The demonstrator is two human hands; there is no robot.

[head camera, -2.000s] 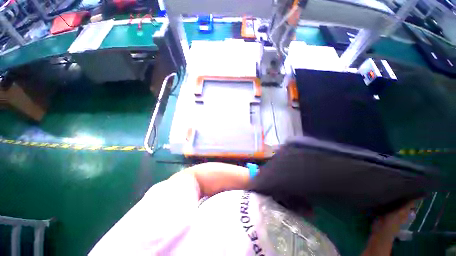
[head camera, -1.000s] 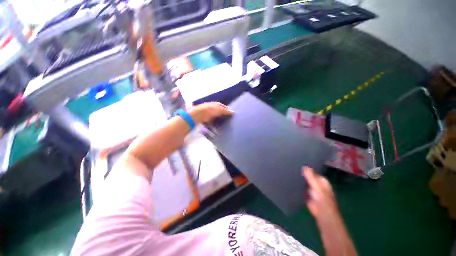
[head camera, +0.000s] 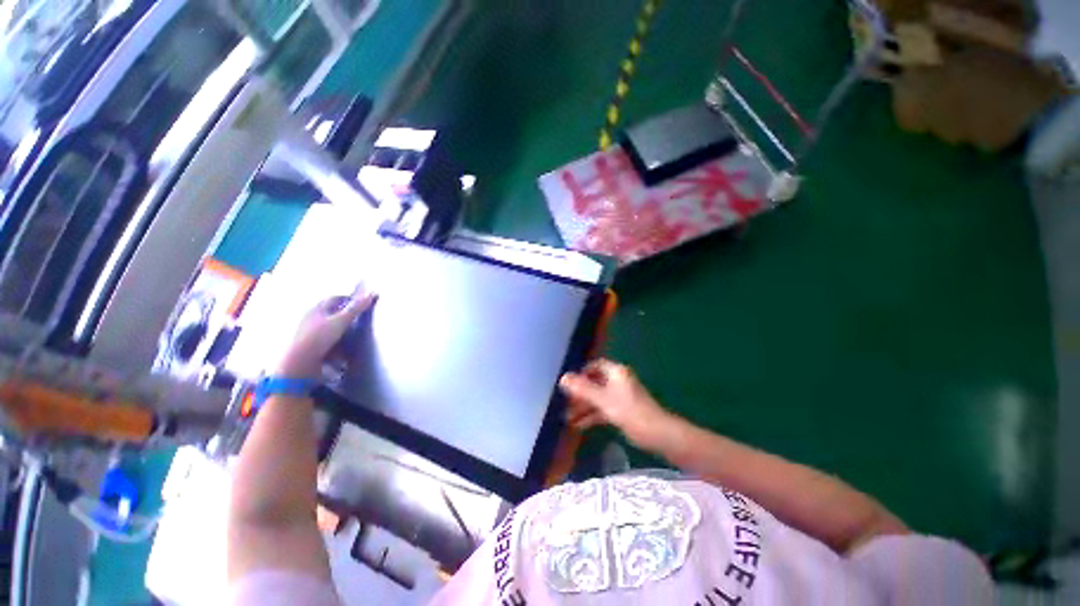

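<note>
A thin grey-silver slab, likely a laptop (head camera: 474, 349), lies flat or nearly flat over the black pad (head camera: 420, 446) on the right-hand fixture. Its top is plain and shines brightly. My left hand (head camera: 335, 337), with a blue wristband, is at the slab's left edge and grips it there; part of the fingers is hidden. My right hand (head camera: 606, 397) has its fingers curled at the slab's right edge, by the fixture's orange rim (head camera: 606, 317). Whether the slab fully rests on the pad cannot be told.
A trolley (head camera: 592, 213) with a red-white deck holds a dark laptop (head camera: 677, 140) beyond the fixture. The machine's orange part (head camera: 77, 408) is at the left. A white-black box (head camera: 409, 178) stands behind the pad. Cardboard (head camera: 965, 83) is at the top right.
The view has turned right. The slab, earlier held tilted in the air by both hands, has come down over the black pad.
</note>
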